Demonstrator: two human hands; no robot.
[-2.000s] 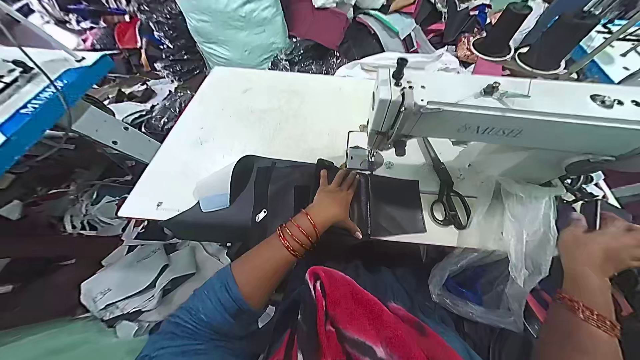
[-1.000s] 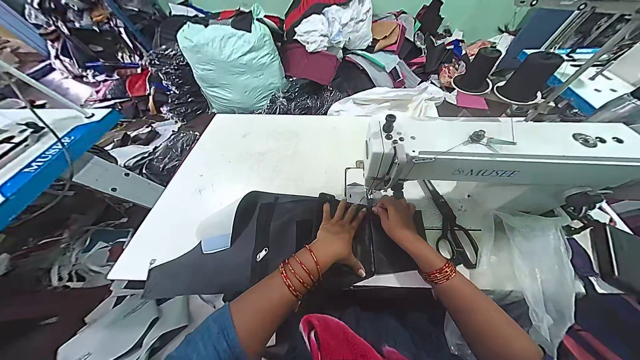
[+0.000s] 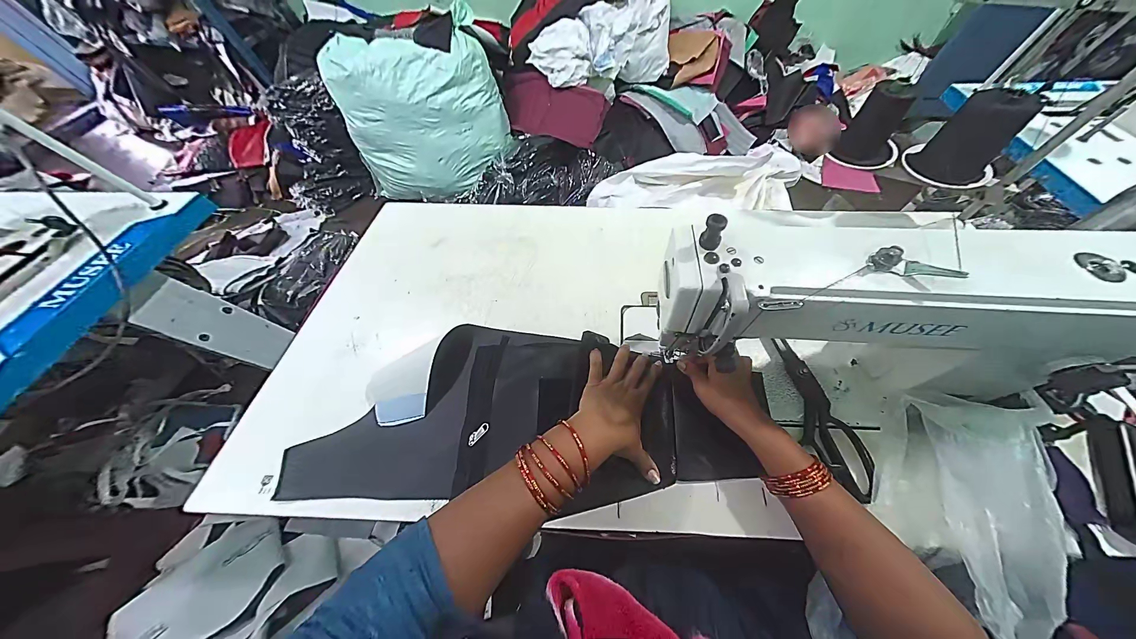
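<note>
A dark fabric panel [image 3: 373,457] with a zipper [image 3: 477,434] lies on the white sewing machine table [image 3: 426,257]. My left hand [image 3: 617,413] rests flat on it with fingers spread, just left of the needle area of the sewing machine [image 3: 697,293]. Close to the presser foot, my right hand [image 3: 723,390] has its fingertips on the panel's edge; whether they pinch it cannot be told. The needle itself is hard to make out. Black-handled scissors [image 3: 830,426] lie right of my right hand, partly under the machine arm.
A clear plastic bag [image 3: 985,479] hangs over the table's front at the right. Cut pale pieces [image 3: 222,577] are below the front left edge. Behind the table stand a pale green sack [image 3: 417,115], fabric scraps and black thread cones [image 3: 972,138]. Another machine table [image 3: 106,275] is at the left.
My right hand was at the far right beside the plastic bag two seconds ago; it has come left to the presser foot. My left hand has stayed on the panel. The view has tilted up.
</note>
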